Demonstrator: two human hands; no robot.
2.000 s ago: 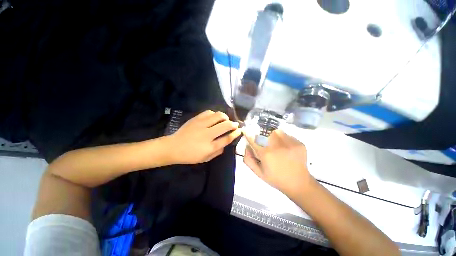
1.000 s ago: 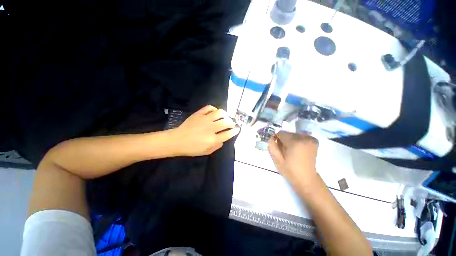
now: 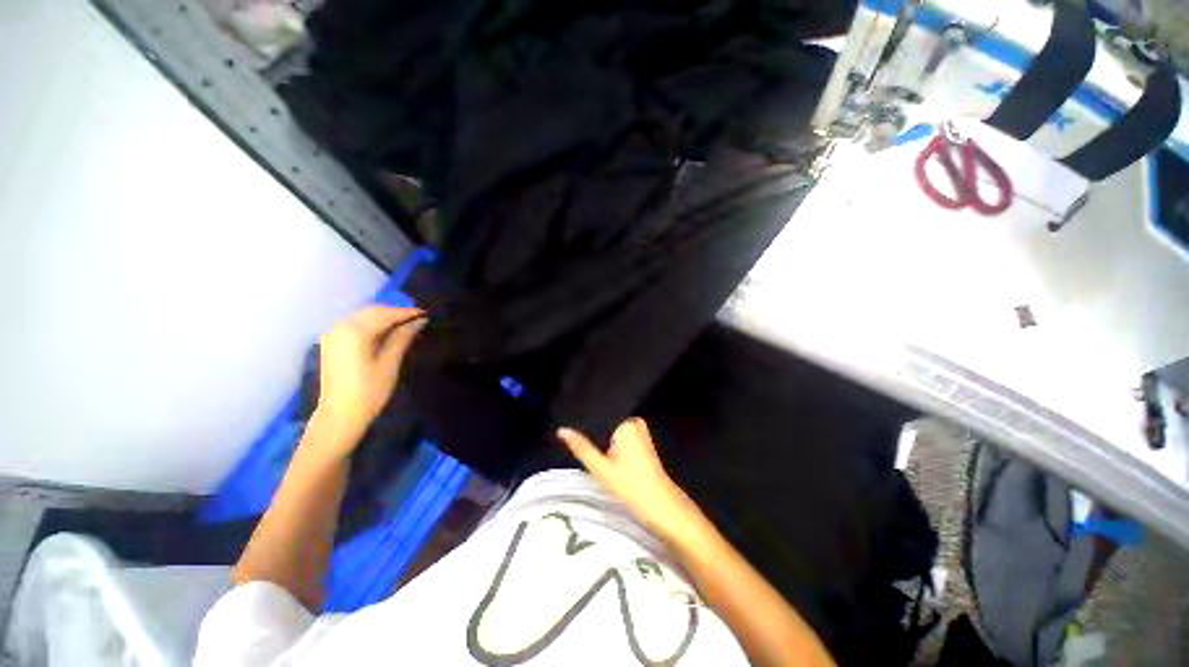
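A black garment (image 3: 561, 222) is spread from the needle end of the sewing machine (image 3: 1004, 59) down over the table edge towards the lap. My left hand (image 3: 369, 354) is over the blue crate, thumb and fingertips closed on the edge of the black cloth. My right hand (image 3: 619, 456) is at the cloth's lower end, near my body, thumb and fingers on the black cloth; part of its grip is hidden. The cloth's upper end lies by the presser foot (image 3: 827, 154).
The blue crate (image 3: 398, 515) is below the cloth, beside my lap. Red-handled scissors (image 3: 962, 176) lie on the white table (image 3: 887, 274). A ruler strip (image 3: 971, 391) runs along its front edge. Small dark tools (image 3: 1154, 411) lie at the right. A perforated metal rail (image 3: 280, 150) is at left.
Both hands have left the needle area and come down towards the lap with the cloth. The view has shifted, so the machine now sits at upper right and the crate shows more.
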